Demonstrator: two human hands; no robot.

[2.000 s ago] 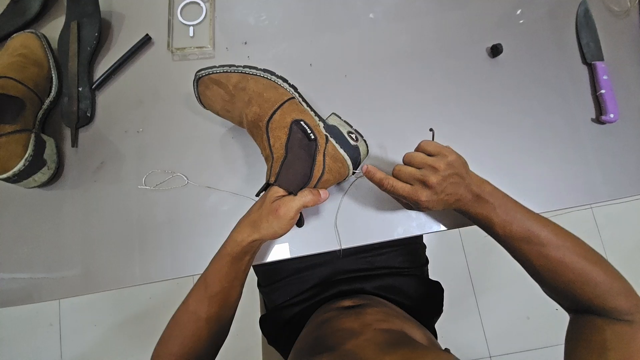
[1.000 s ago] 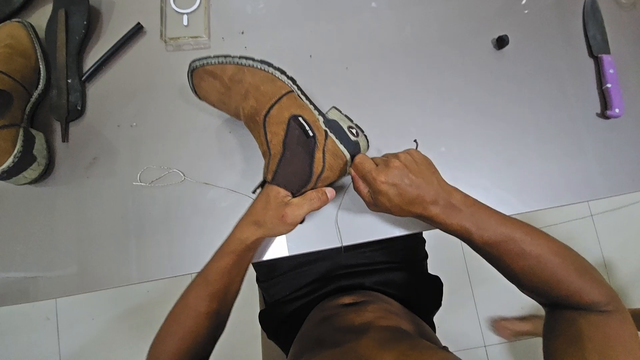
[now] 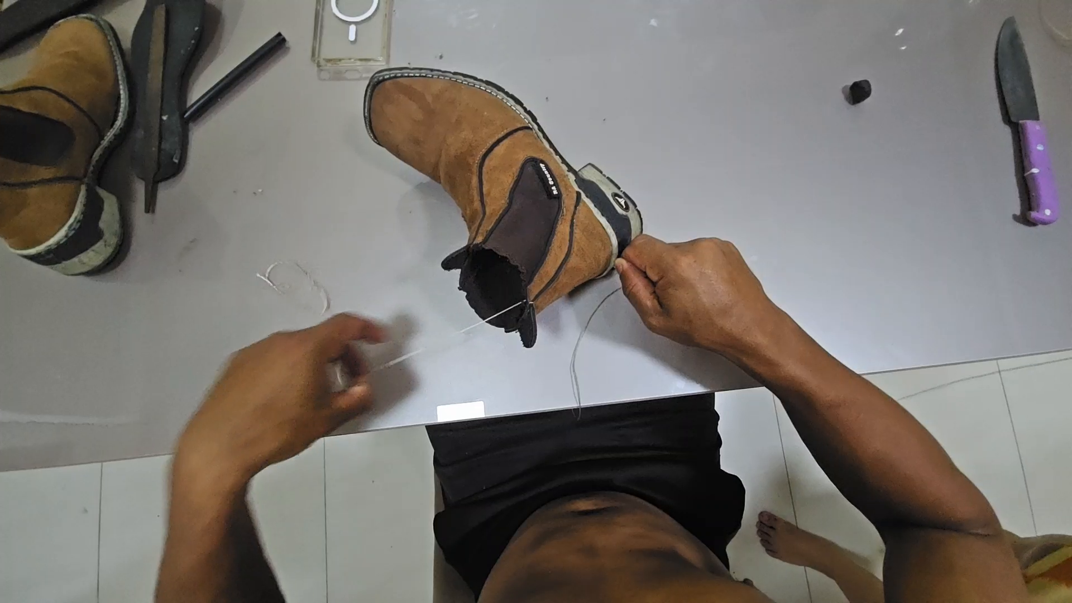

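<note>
A brown suede ankle boot [image 3: 502, 184] lies on its side, its toe to the upper left and its dark shaft opening towards me. My right hand [image 3: 695, 289] pinches at the back of the boot's heel; whatever its fingertips hold is too small to tell. A thin thread [image 3: 576, 352] hangs in a curve beside that hand to the table's edge. My left hand [image 3: 289, 385], blurred, is off the boot at the lower left, its fingers around a pale thread [image 3: 469, 328] stretched from the shaft opening.
The matching boot [image 3: 63, 142] lies at the far left, near a black sole [image 3: 186, 92] with a long narrow tool [image 3: 156, 100] on it and a black rod [image 3: 234, 77]. A clear case [image 3: 352, 50] is at the top. A purple-handled knife [image 3: 1037, 172] and a small black lump [image 3: 858, 91] lie right.
My left hand has let go of the boot's shaft and moved left, and thread now stretches between it and the opening. My right hand remains by the heel.
</note>
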